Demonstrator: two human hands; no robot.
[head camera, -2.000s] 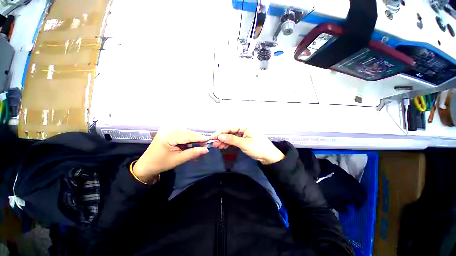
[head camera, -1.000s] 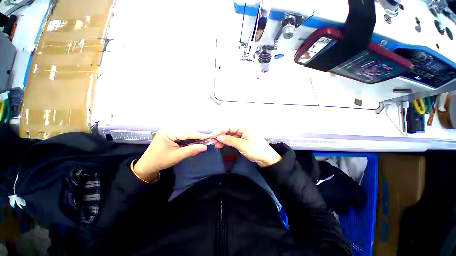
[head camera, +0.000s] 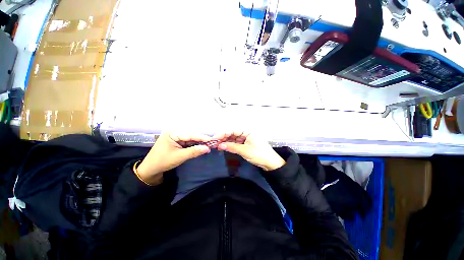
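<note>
A tiny reddish piece (head camera: 213, 144) shows between my fingertips at the front edge of the white table; it is mostly hidden, and I cannot tell just what it is. My left hand (head camera: 170, 154) pinches it from the left between thumb and fingers. My right hand (head camera: 253, 151) pinches it from the right, with its fingertips close beside those of my left hand. Both hands are bare and held above my lap.
The sewing machine (head camera: 325, 25) stands at the back right with a display panel (head camera: 376, 68). Taped cardboard (head camera: 66, 76) lies on the white table (head camera: 163, 71) at left. A tied dark bundle (head camera: 46, 172) is at lower left, a blue crate (head camera: 377, 203) at lower right.
My right thumb has shifted slightly down and the fingertips of both hands have closed in around the tiny piece. The view has shifted a little.
</note>
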